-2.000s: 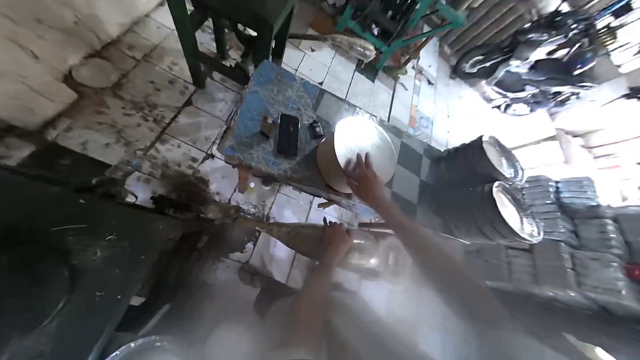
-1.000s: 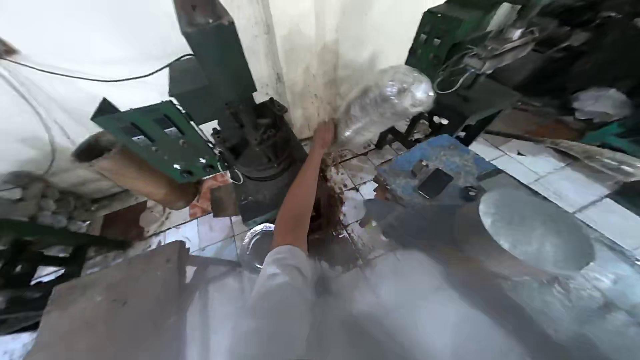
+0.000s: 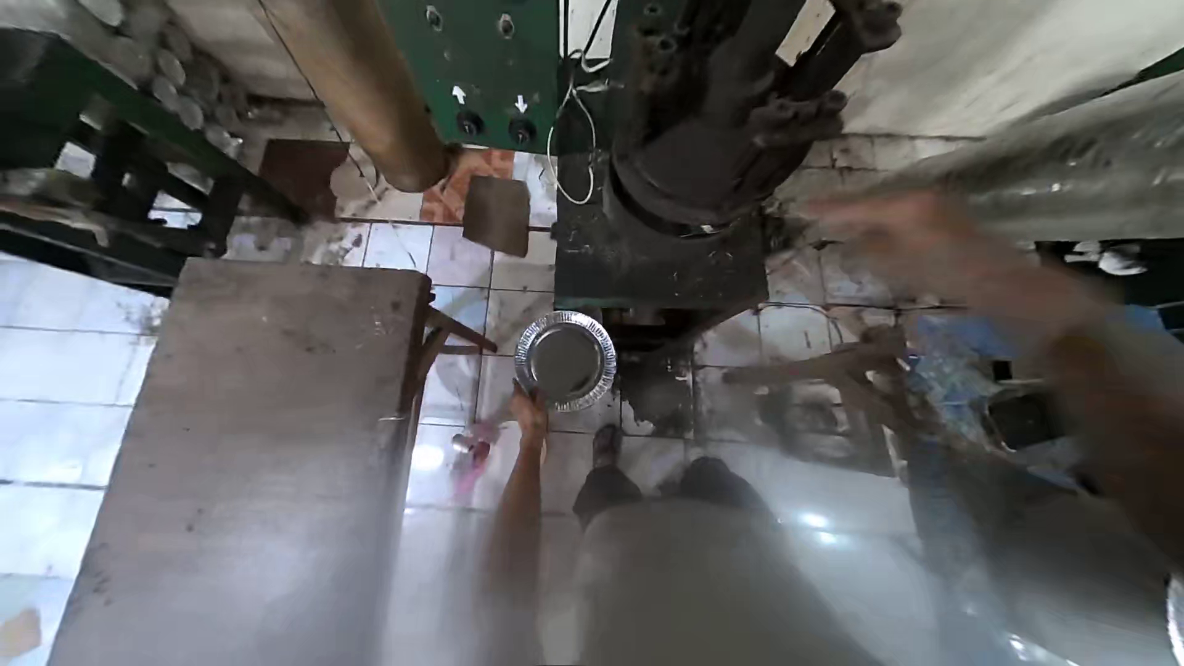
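Note:
My left hand [image 3: 530, 413] grips the lower left rim of a round, shiny metal dish [image 3: 566, 361] with a fluted edge, held above the tiled floor. My right hand [image 3: 888, 227] is a blur at the right, beside the long plastic-wrapped bundle [image 3: 1054, 166] and right of the dark press machine [image 3: 712, 157]; whether it touches the wrap or holds anything is not clear. The dish lies just left of the front edge of the machine's dark base plate [image 3: 661, 268].
A bare-topped table [image 3: 277, 398] stands at the left. The green control panel [image 3: 490, 69] and a brown cylinder [image 3: 384, 111] are behind. At the right are a wooden stool [image 3: 832, 370] and a blue surface [image 3: 953, 356] with a dark phone-like object [image 3: 1022, 418].
The view has swung far left since two seconds ago, when both hands were near a round metal piece and a long wrapped bundle. The dish is now in my left hand.

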